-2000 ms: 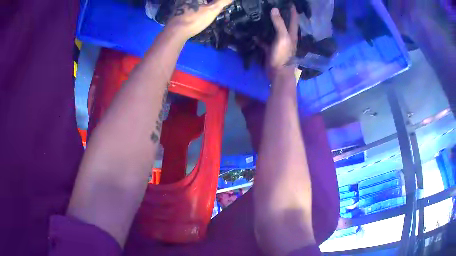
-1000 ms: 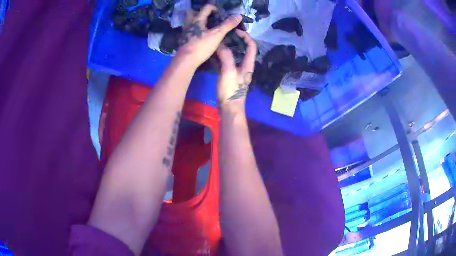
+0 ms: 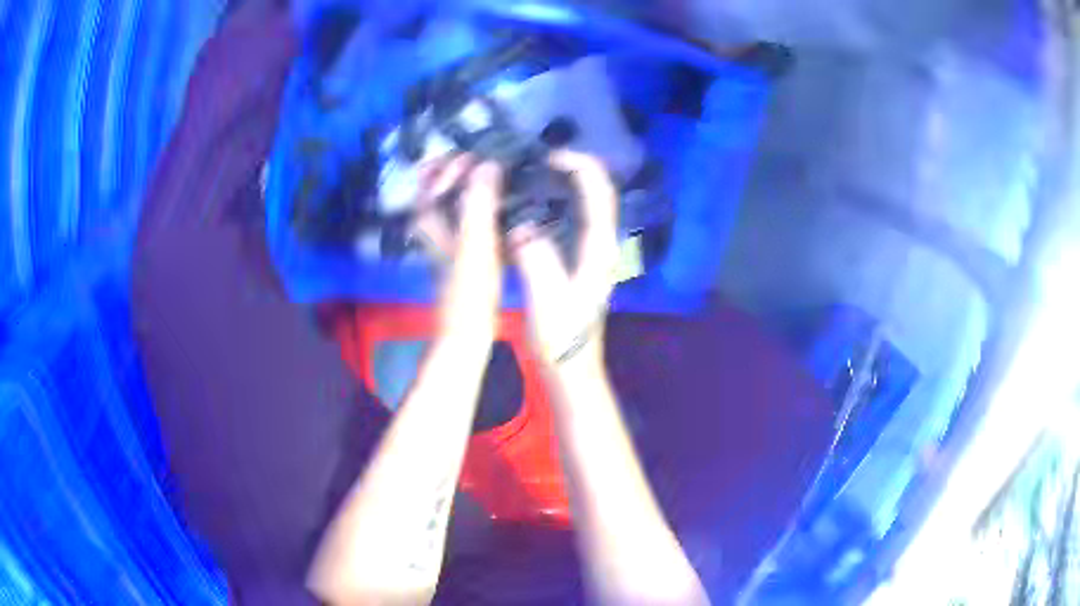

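The blue parts bin stands in front of me and holds many loose black moulded parts over pale white sheeting. My left hand and my right hand are over the near side of the bin, fingers curved around a cluster of black parts between them. The frame is blurred, so the number and shape of the parts held cannot be told. A small yellow label shows beside my right hand.
A red stool with openings is below the bin's near edge, between my purple-clad legs. Ribbed blue surfaces are at the left. Grey floor and a blue object are at the right.
The view has shifted, so the whole bin now shows lower in the picture. My hands have moved from apart to close together around black parts.
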